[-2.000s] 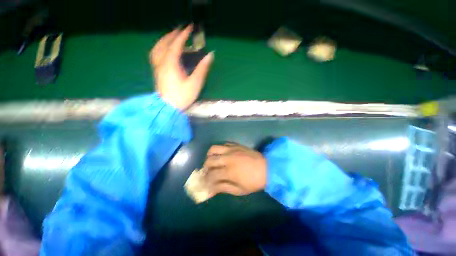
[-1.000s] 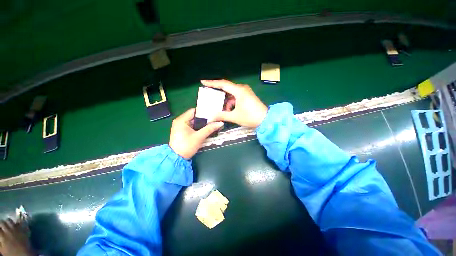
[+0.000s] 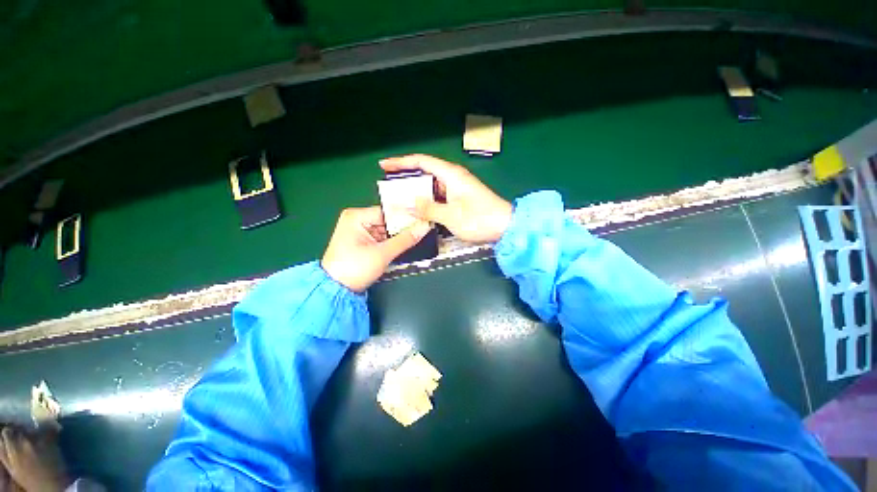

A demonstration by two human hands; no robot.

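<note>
A dark device housing (image 3: 420,249) with a white square backing paper (image 3: 399,200) over it is held between my two hands above the belt's near edge. My left hand (image 3: 363,247) holds it from the left, thumb on the lower part of the paper. My right hand (image 3: 456,199) holds it from the right, fingers behind its top edge and thumb on the paper. The paper sits a little below the housing's top edge; whether it is still stuck down cannot be told. A small pile of pale yellow liner pieces (image 3: 410,388) lies on the bench below my hands.
The green belt (image 3: 596,144) carries spaced housings, some with open windows (image 3: 255,190), others with tan squares (image 3: 483,134). A pale worn edge strip (image 3: 673,206) separates belt and bench. A light blue die-cut sheet (image 3: 835,293) lies right. Another person's hand (image 3: 34,457) is at lower left.
Both hands have come together on a housing since the oldest frame, and the liner pieces were left on the bench. Since one second ago, the paper has shifted down from the housing's top; belt housings moved left.
</note>
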